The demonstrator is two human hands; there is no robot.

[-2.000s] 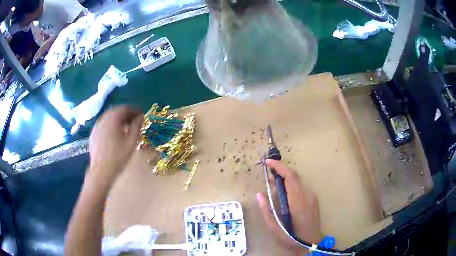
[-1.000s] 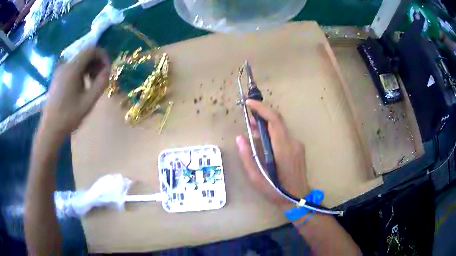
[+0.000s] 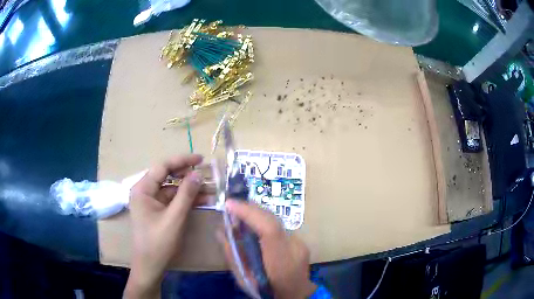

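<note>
My left hand [image 3: 167, 201] pinches a gold brass strip [image 3: 170, 182] left of the socket housing; a green wire [image 3: 190, 137] rises from near the fingers. My right hand [image 3: 266, 245] holds the soldering iron [image 3: 239, 190], blurred, tip pointing up, over the housing's left side. The white socket housing [image 3: 297, 193] lies open side up, with a green circuit board [image 3: 287, 188] inside; its left part is hidden by the iron and right hand. The strip-and-wire bundle [image 3: 214, 58] lies on the cardboard above the hands.
The brown cardboard sheet [image 3: 363, 175] has dark solder specks. A clear plastic bag [image 3: 88, 197] lies left of my left hand. The iron stand [image 3: 466, 120] sits in the tray [image 3: 436, 152] at right. The clear fume hood [image 3: 389, 17] hangs at the top right.
My left hand has moved from beside the bundle to left of the housing and now pinches a strip. My right hand has brought the iron left, over the housing. The camera view has shifted.
</note>
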